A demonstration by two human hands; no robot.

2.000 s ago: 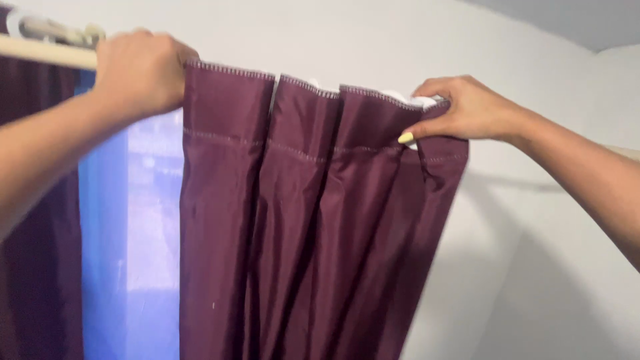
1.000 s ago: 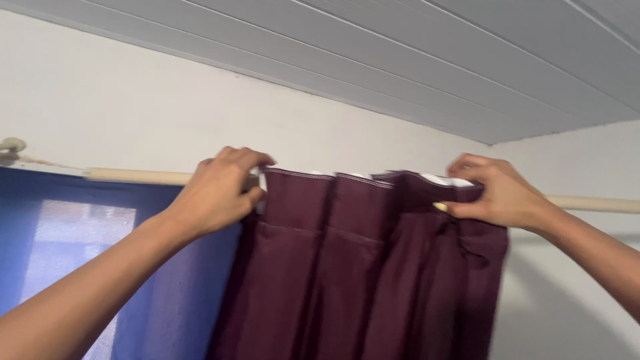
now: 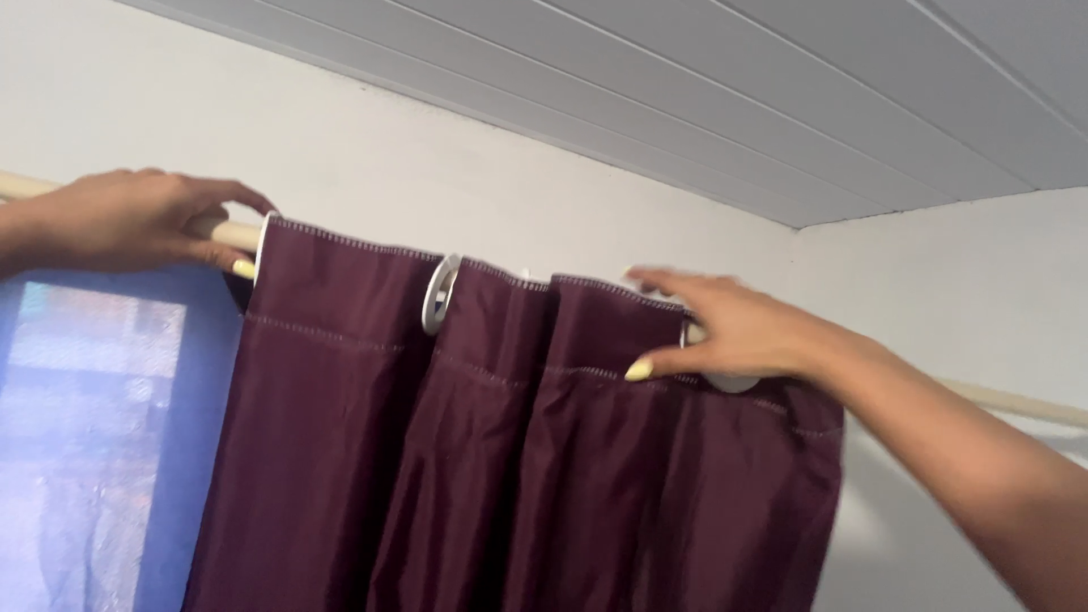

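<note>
A dark purple curtain (image 3: 476, 459) hangs in folds from a pale curtain rod (image 3: 1011, 404), which runs through white rings along its stitched top; one ring (image 3: 438, 295) shows between two folds. At the curtain's left edge, my left hand (image 3: 161, 221) curves around the rod, with fingertips and thumb touching or very near the edge. Toward the right side, my right hand (image 3: 739, 327) spans the top hem, thumb in front and fingers above. Another white ring (image 3: 731, 382) is partly hidden under that palm.
Behind and left of the curtain, a blue sheer cloth (image 3: 191, 374) covers a bright window (image 3: 85, 425). White wall (image 3: 476, 178) rises behind the rod to a grey panelled ceiling (image 3: 680, 93). A wall corner stands at the right.
The view has tilted and shifted. The curtain's top is spread wider than one second ago, with my hands farther apart. A white ring now shows between folds.
</note>
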